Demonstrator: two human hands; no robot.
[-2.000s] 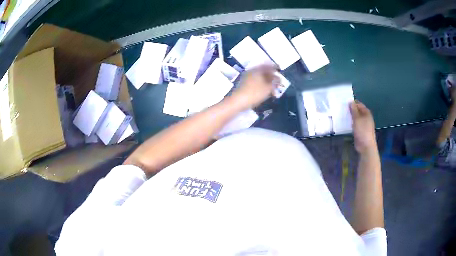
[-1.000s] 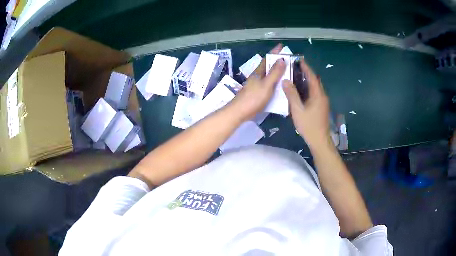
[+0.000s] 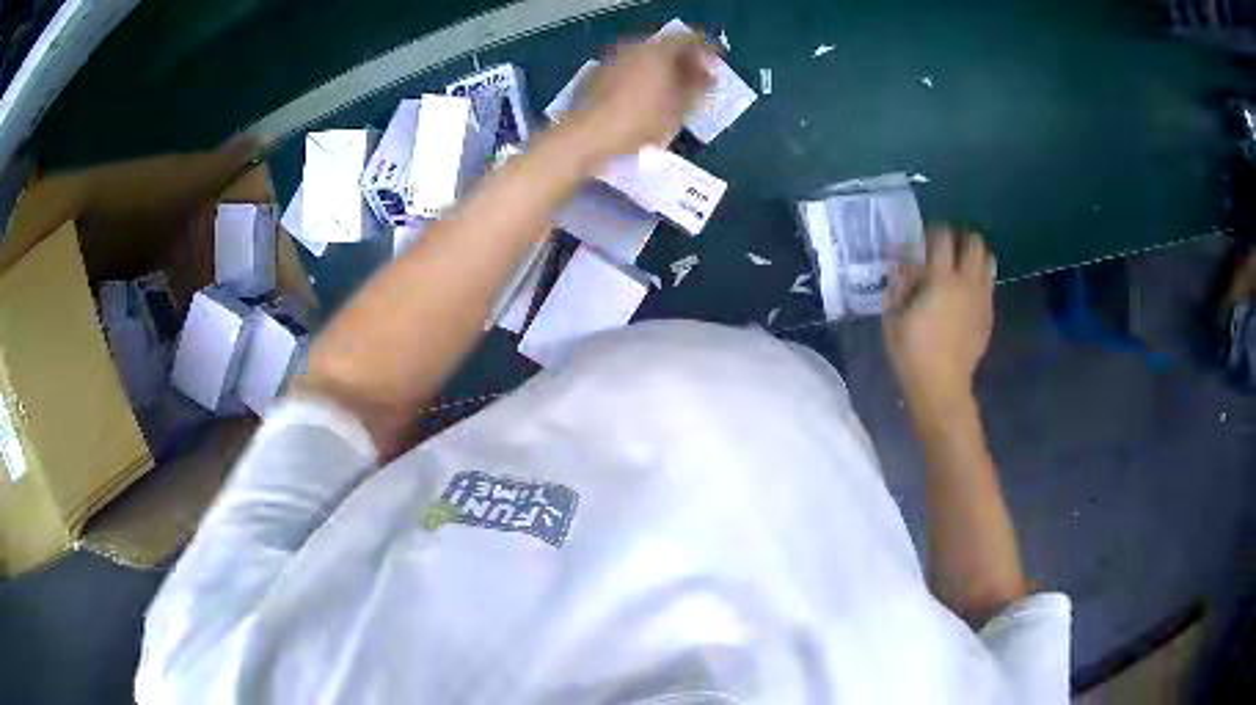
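My left hand (image 3: 647, 94) is blurred and reaches over a white retail box (image 3: 719, 102) at the upper middle; whether it grips the box is hidden. My right hand (image 3: 942, 300) is beside a block with a grey printed top face (image 3: 860, 245), which lies on the green surface at right. Its thumb side touches the block's lower right corner and its fingers are raised and apart; no grip shows. A retail box with a printed face (image 3: 668, 186) lies below my left hand. Another white box (image 3: 584, 306) lies near my shirt.
More white retail boxes (image 3: 336, 185) lie in a loose heap left of my left forearm. A brown shipping carton (image 3: 69, 372) with open flaps stands at far left, boxes inside. Small white scraps (image 3: 685, 269) lie on the green surface (image 3: 1074, 152). A pale rail (image 3: 400, 62) runs behind.
My hands were together on boxes at the upper middle; they are now apart, left hand over a box and right hand at the block. The view has shifted, and boxes near my shirt lie differently.
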